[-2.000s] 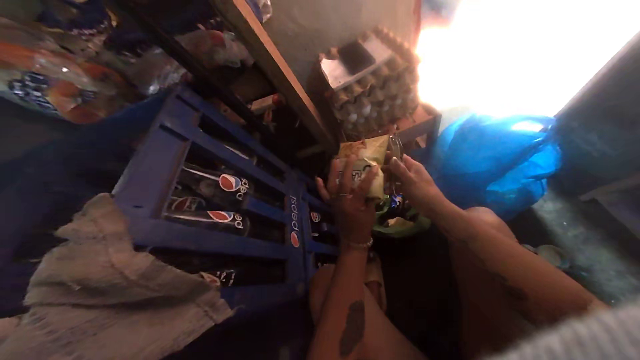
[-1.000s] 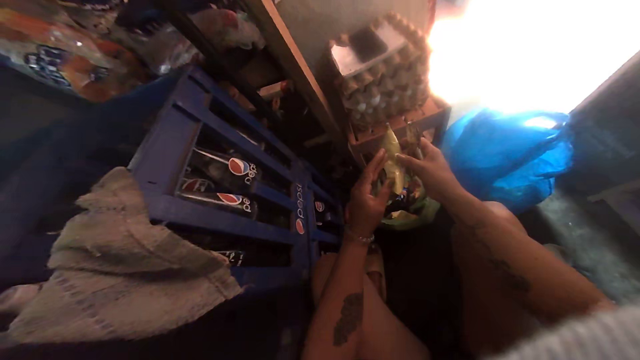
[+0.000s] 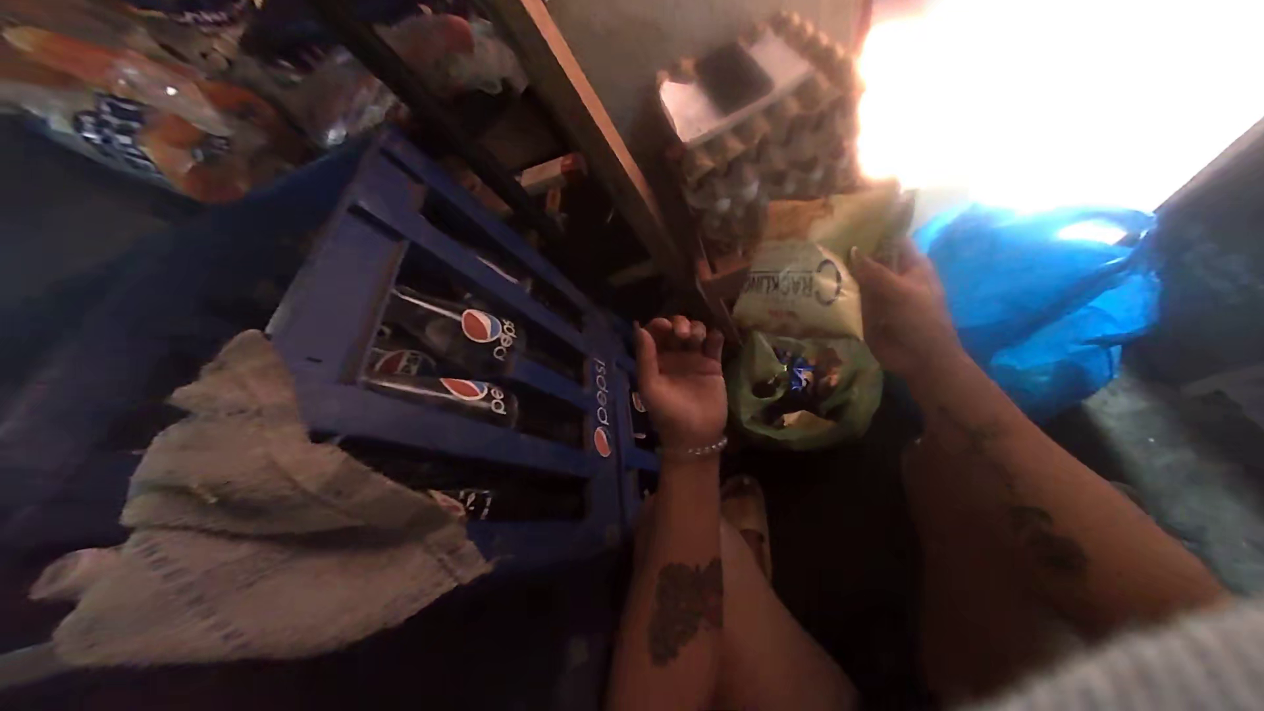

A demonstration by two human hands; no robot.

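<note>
My right hand (image 3: 904, 301) grips the right side of a yellow plastic snack packet (image 3: 805, 281) with printing on it, held above an open green plastic bag (image 3: 854, 400). Small wrappers (image 3: 800, 375), one of them blue, lie inside that bag. To the left, my left hand (image 3: 683, 380) is raised with its palm showing and fingers loosely curled, nothing in it. It is beside a blue plastic Pepsi crate (image 3: 331, 365) that holds glass bottles (image 3: 444, 331).
A beige cloth (image 3: 247, 523) drapes over the crate's near left corner. Stacked egg trays (image 3: 770, 148) stand behind the packet, near a wooden post (image 3: 592, 118). A blue plastic bag (image 3: 1047, 296) sits at right. Plastic-wrapped goods (image 3: 148, 109) fill the upper left.
My left hand has come off the yellow packet and moved left toward the crate. The packet, bunched between both hands a second ago, now hangs spread out from my right hand.
</note>
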